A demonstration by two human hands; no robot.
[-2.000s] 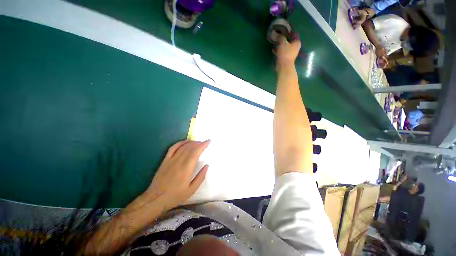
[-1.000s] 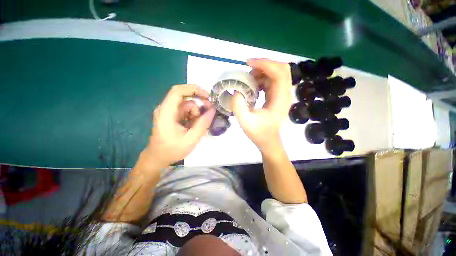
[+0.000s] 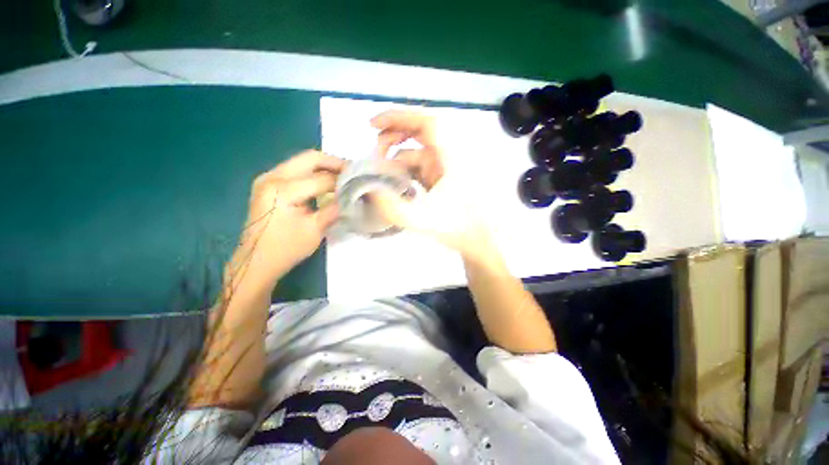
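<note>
A silver-grey ring unit [image 3: 350, 195] with an open centre is held over the left part of the white sheet [image 3: 364, 277]. My left hand [image 3: 295, 209] grips its left side. My right hand [image 3: 414, 186] is on its right side, with fingers around the far edge and over the opening. The ring is blurred and partly hidden by the fingers. Several glossy black flanged housings [image 3: 571, 173] stand in a cluster to the right on the sheet.
The green bench top [image 3: 136, 200] lies at left. A pale rail [image 3: 227, 68] separates it from the green conveyor [image 3: 382, 36], which carries a unit [image 3: 94, 9]. Cartons [image 3: 714, 354] stand at right beside a black bin [image 3: 582, 354]. A red stool [image 3: 68, 359] is lower left.
The view has shifted. Both hands still hold the ring, now turned, with its slotted edge less visible. The dark round part seen below it a second ago no longer shows.
</note>
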